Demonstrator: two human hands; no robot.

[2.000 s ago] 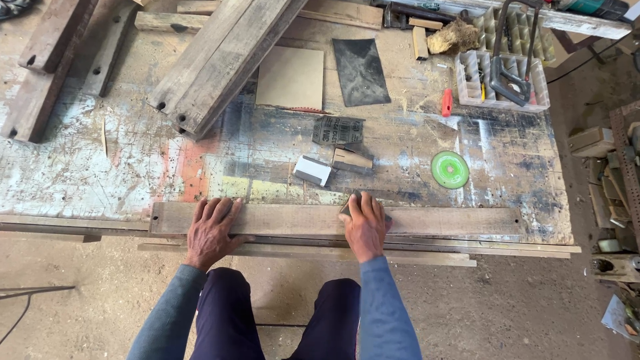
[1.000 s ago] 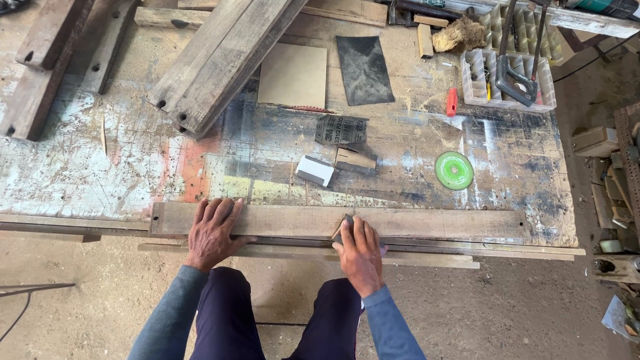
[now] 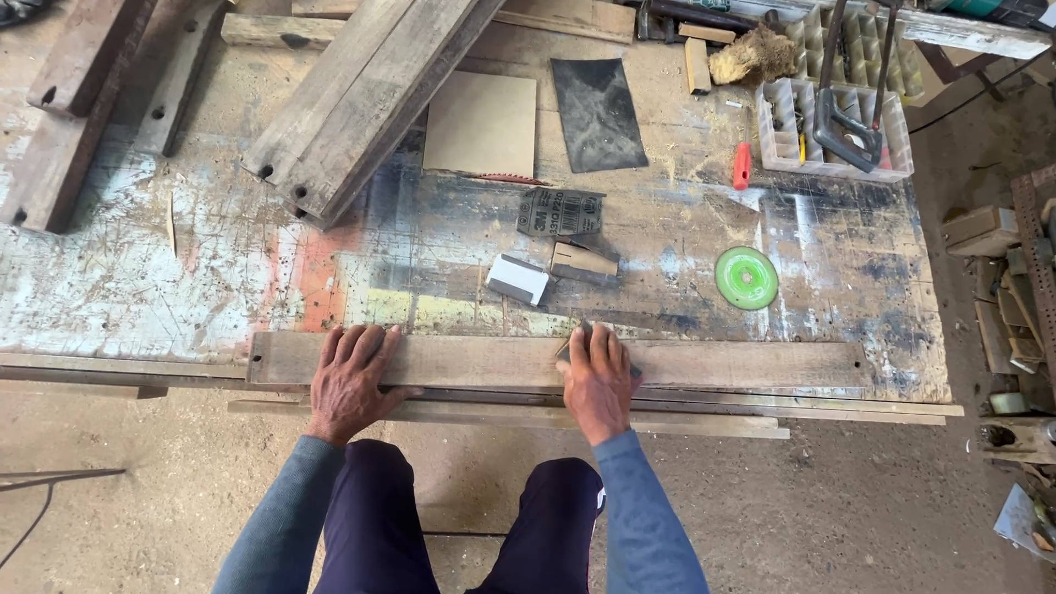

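Note:
A long wooden board [image 3: 478,361] with a hole near each end lies along the front edge of the workbench. My left hand [image 3: 355,379] rests on it near its left end, fingers over the top face and thumb at the near edge. Right of the board's middle, my right hand [image 3: 597,375] grips a sandpaper-wrapped block [image 3: 634,370] pressed on the board; most of the block is hidden under the fingers. Beyond the board lie a white block with dark sandpaper [image 3: 518,280], a wooden block with sandpaper [image 3: 585,262] and a piece of 3M sandpaper [image 3: 560,212].
Stacked drilled beams [image 3: 363,107] lie at the back left. Farther right are a square sheet [image 3: 481,122], a black sheet [image 3: 600,114], a green disc [image 3: 747,278], a red-handled tool [image 3: 742,166] and a hacksaw [image 3: 848,132] over a plastic compartment box [image 3: 895,165].
Between the frames my right hand shifts a little along the board with the block. My left hand stays near the board's left end.

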